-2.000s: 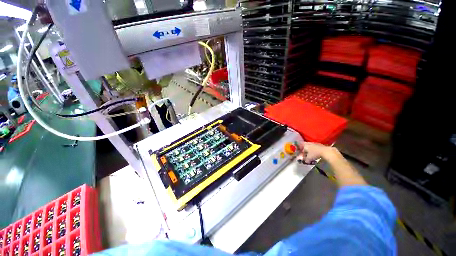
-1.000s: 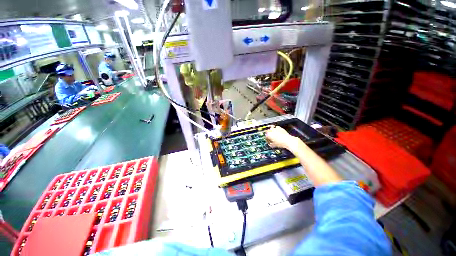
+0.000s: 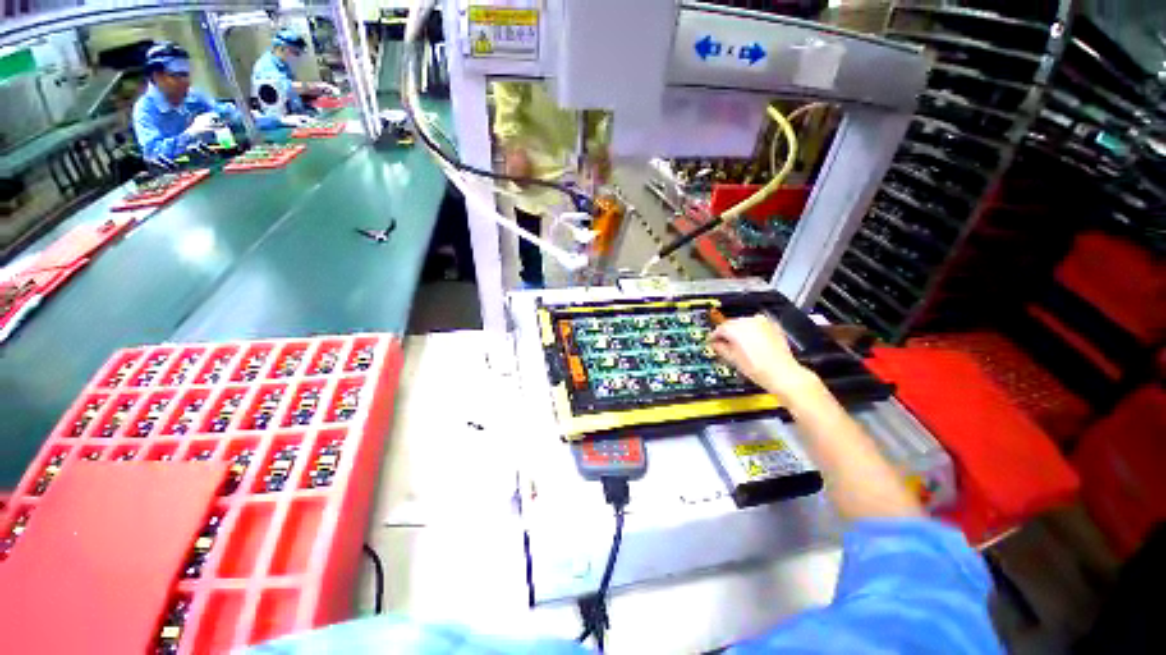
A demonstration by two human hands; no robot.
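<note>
The black fixture with yellow edges [image 3: 665, 416] lies on the machine bed, filled with rows of green circuit board assemblies [image 3: 652, 353]. My right hand [image 3: 754, 351] reaches in from the right, its fingertips at the right end of the board rows. The fingers are bent together; whether they grip a board cannot be told. My left hand is not in view. The large red compartment tray [image 3: 384, 416] lies at left, with boards in many pockets and several empty ones near its front. A flat red divider sheet [image 3: 109, 550] lies on it.
The gantry machine frame [image 3: 480, 218] stands over the bed; a dispensing head [image 3: 604, 224] with hoses hangs behind the fixture. A handheld controller [image 3: 611, 457] lies in front. Red trays [image 3: 978, 429] are stacked right. Two people [image 3: 173, 109] work along the green bench [image 3: 281, 243], where dark pliers [image 3: 377, 232] lie.
My right hand has moved from the orange-red button to the boards on the fixture. The fixture now sits farther left along the bed front, the controller is visible, and the view has turned left.
</note>
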